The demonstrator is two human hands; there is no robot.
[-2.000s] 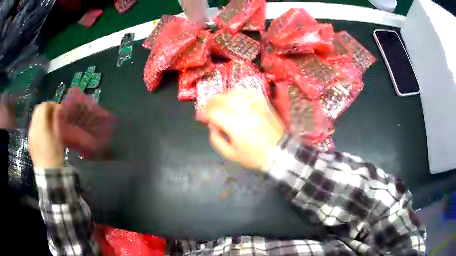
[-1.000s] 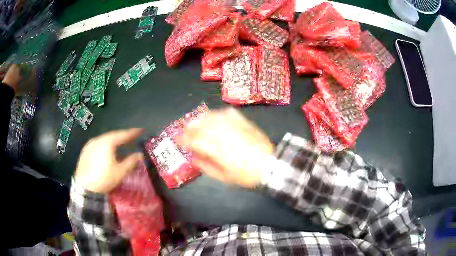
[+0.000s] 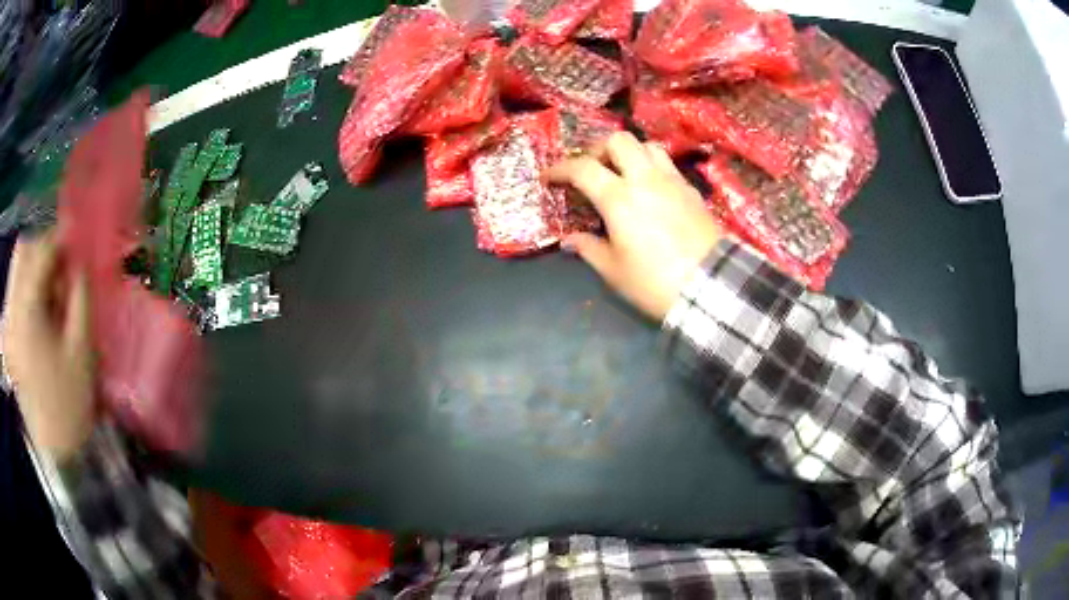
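Note:
My left hand is at the far left, blurred, and holds a limp red bubble bag that reaches above and below the fingers. My right hand is at the centre, its fingers bent over bagged circuit boards at the lower edge of the heap; the fingertips hide part of one bag, and I cannot tell if they grip it. A bagged board lies just left of the fingers. Loose green circuit boards lie in a pile right of my left hand.
More red bagged boards are heaped behind my right hand. A smartphone lies at the right beside a white box. A white rail edges the mat at the back. A bright red mass of bags is at the lower left.
My right hand has moved from the bagged board at mid-mat up to the heap. My left hand has moved left, raising the red bag beside the loose boards. The mid-mat is without that bagged board.

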